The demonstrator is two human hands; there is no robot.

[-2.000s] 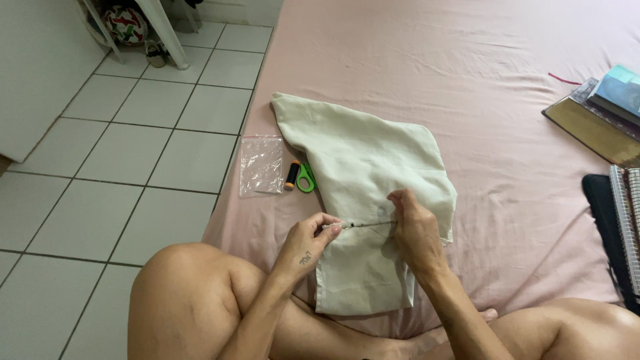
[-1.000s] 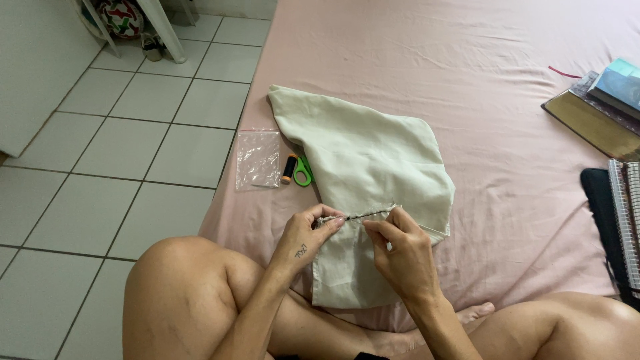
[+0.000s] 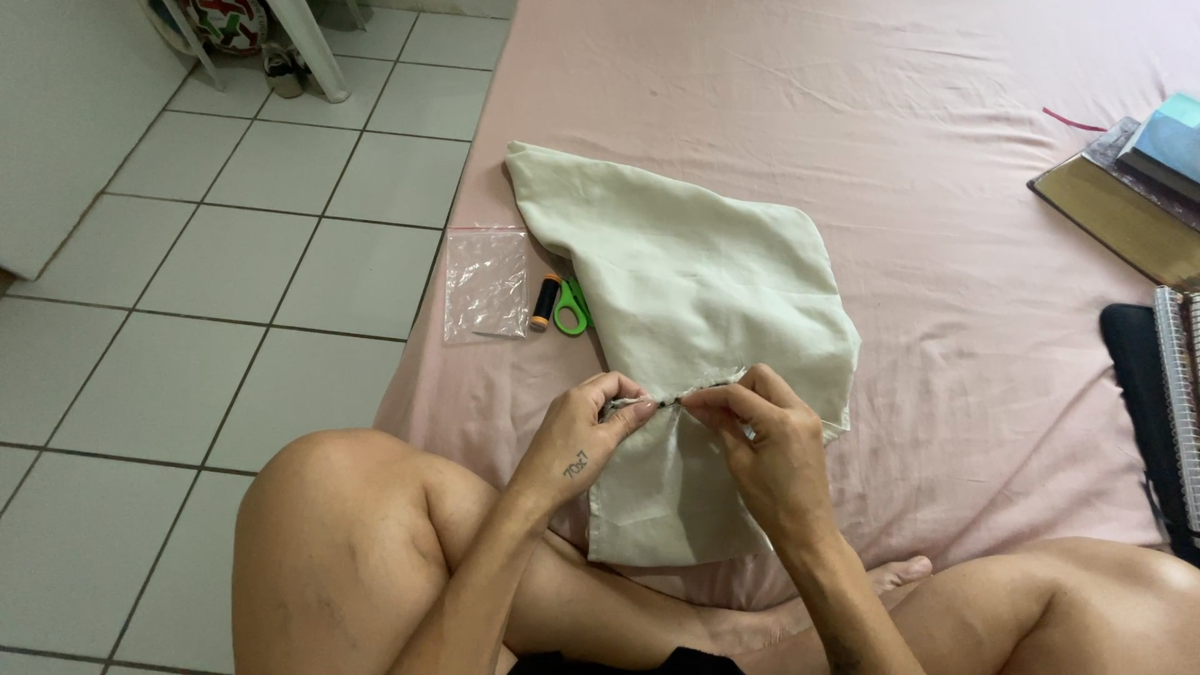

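Note:
A cream fabric piece (image 3: 694, 272) lies on the bed before my crossed legs, with a gathered edge and dark stitching running across it. My left hand (image 3: 586, 431) pinches this edge between thumb and fingers. Close on its right, my right hand (image 3: 769, 431) pinches the same edge at the dark thread (image 3: 667, 403); whether a needle is between its fingertips cannot be told. Left of the fabric lie green-handled scissors (image 3: 571, 309), their blades hidden under it, a spool of black thread (image 3: 544, 302) and a clear plastic zip bag (image 3: 486, 286) holding a thin item.
A pink sheet (image 3: 956, 281) covers the bed. Books (image 3: 1106, 197) are stacked at the right, above a spiral notebook (image 3: 1183, 394) and a black case (image 3: 1134, 403). To the left is a tiled floor (image 3: 234, 253), with shoes (image 3: 284, 70) beside a white furniture leg (image 3: 314, 47).
Two seconds ago my right hand was farther right, with a dark thread stretched between the hands. It has since come down to the fabric edge, close to my left hand.

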